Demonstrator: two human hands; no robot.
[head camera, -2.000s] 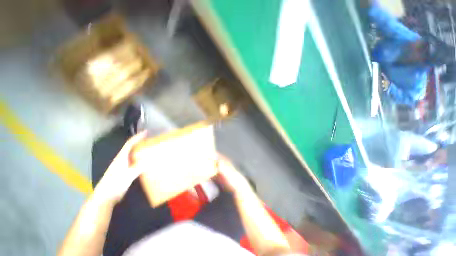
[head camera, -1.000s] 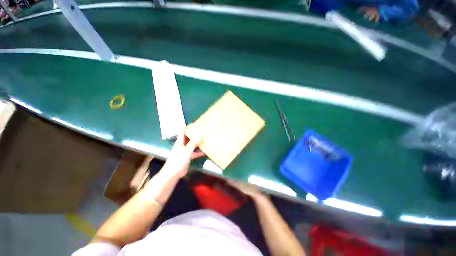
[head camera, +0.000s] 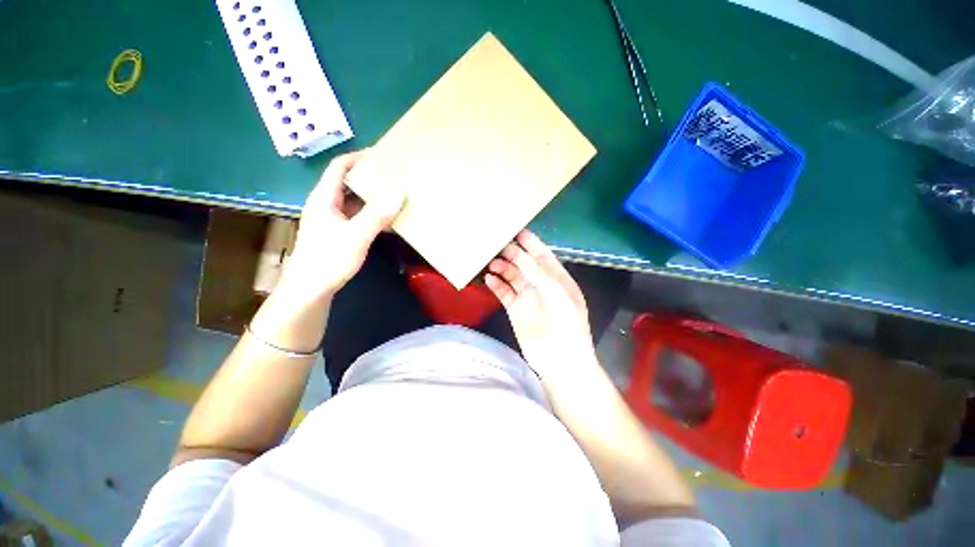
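Observation:
A plain tan small carton lies tilted over the front edge of the green bench, its lid side up and closed. My left hand grips its left corner, thumb on top and fingers at the side and below. My right hand is at its lower right edge, fingers apart and bent; the fingertips are close to the edge, and whether they touch it is not clear. What is under the carton is hidden.
White perforated strip behind left on the bench, yellow rubber bands farther left. Tweezers and a blue parts bin to the right, clear bag far right. Below: red stool, open supply carton, large carton.
The view has shifted closer over the bench's front edge. My right hand has come up from below the edge to the carton. My left hand still holds the carton.

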